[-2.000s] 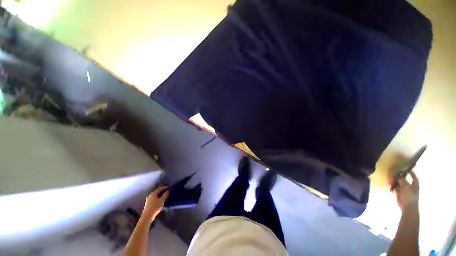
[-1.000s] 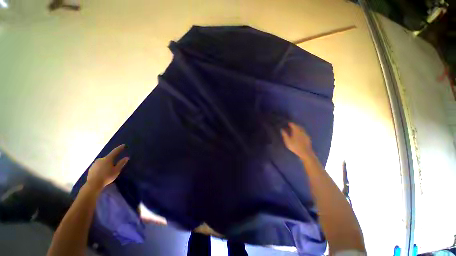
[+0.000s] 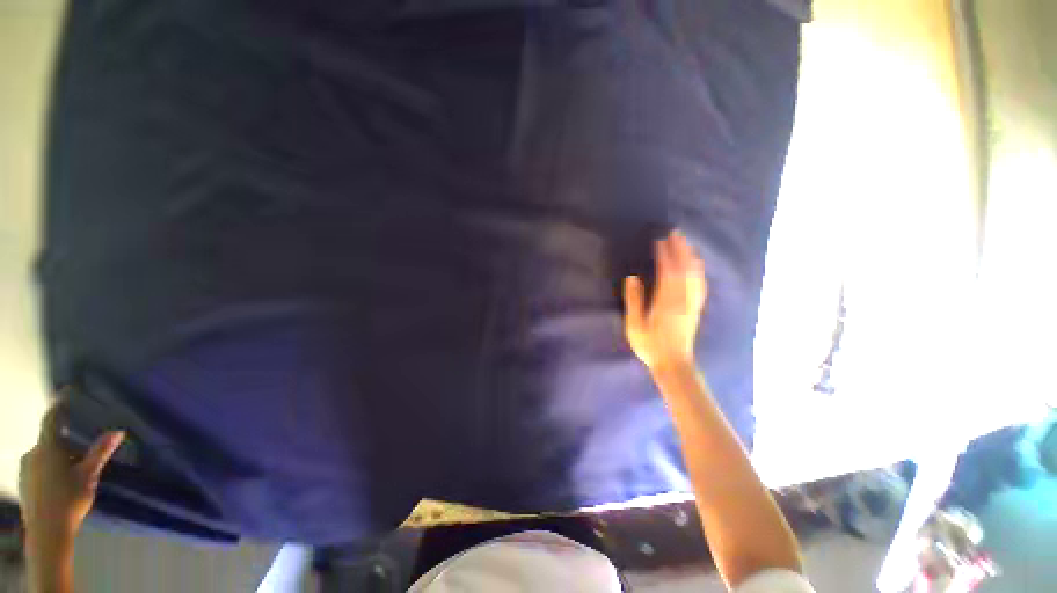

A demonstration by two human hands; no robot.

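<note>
The dark navy fabric (image 3: 406, 255) spreads over the cream table top and fills most of the view, with soft creases. Its near edge hangs at the table's front edge. My left hand (image 3: 70, 469) is at the near left corner, its thumb on top and its fingers partly hidden by the cloth, gripping the folded edge. My right hand (image 3: 666, 307) lies on or just over the right part of the fabric, fingers extended, holding nothing. It is slightly blurred.
A thin dark tool, likely the shears (image 3: 832, 336), lies on the cream table (image 3: 881, 220) right of the fabric, washed out by glare. A long rail (image 3: 971, 139) runs beyond it. Blurred scraps (image 3: 956, 544) are on the floor at the lower right.
The shears have left my right hand and lie on the table. My left hand let go of a dark piece and now grips the fabric edge. The fabric now lies wider and closer in view.
</note>
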